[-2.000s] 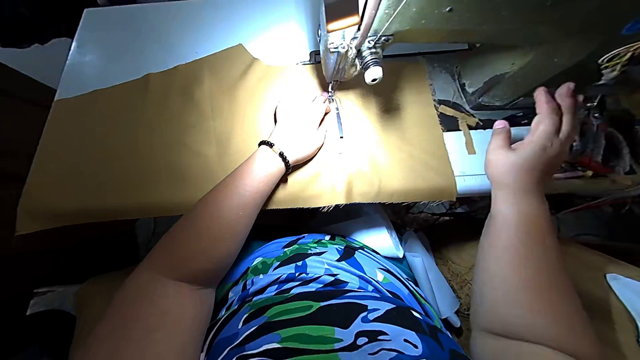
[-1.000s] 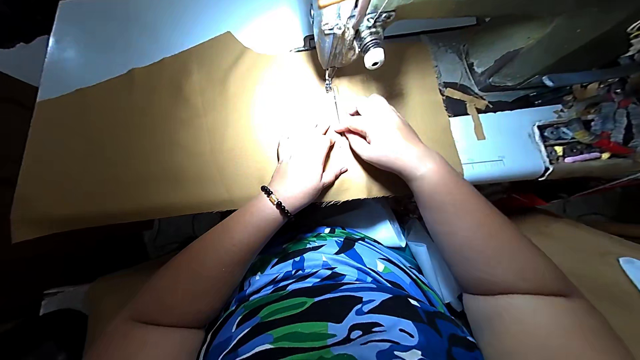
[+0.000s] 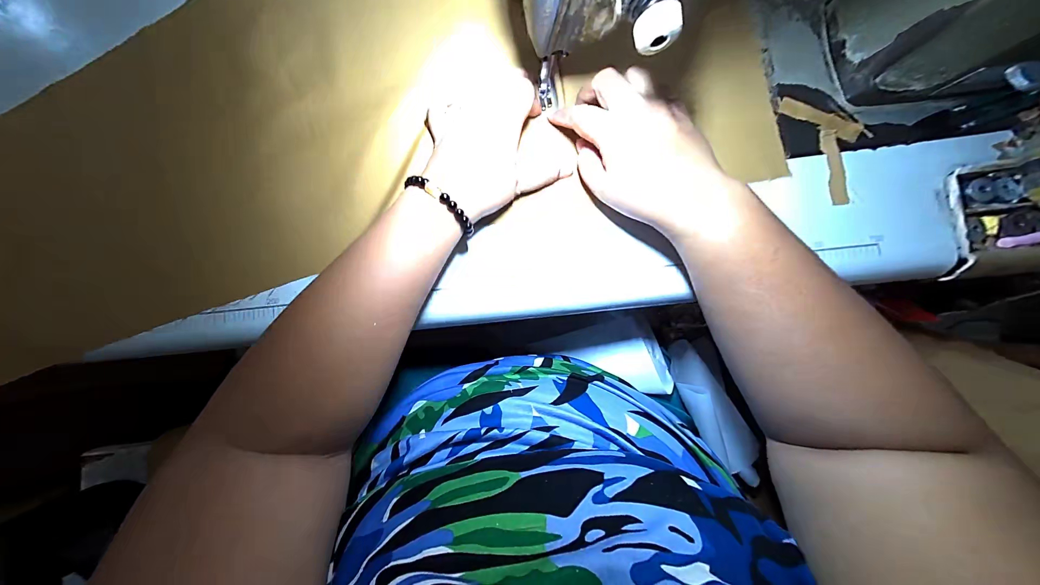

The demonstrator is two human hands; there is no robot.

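Tan fabric (image 3: 203,146) lies across the white sewing machine bed, under the presser foot (image 3: 547,93) of the sewing machine (image 3: 581,20). My left hand (image 3: 487,138), with a black bead bracelet at the wrist, rests on the fabric just left of the foot, its fingers partly lost in glare. Right of the foot, my right hand (image 3: 642,138) has thumb and index finger drawn together close to the fabric's near edge. Whether either hand pinches the cloth is hidden by the bright light.
Strips of tan tape (image 3: 833,146) are stuck on the machine bed (image 3: 877,211) at the right. Beyond them is a compartment (image 3: 1020,203) holding bobbins and small items. White material (image 3: 707,406) hangs below the bed's edge, beside my patterned clothing (image 3: 520,487).
My right hand came from the right side to the presser foot. Both hands are now closer to the foot, and the fabric's near edge has moved away from me, baring the machine bed.
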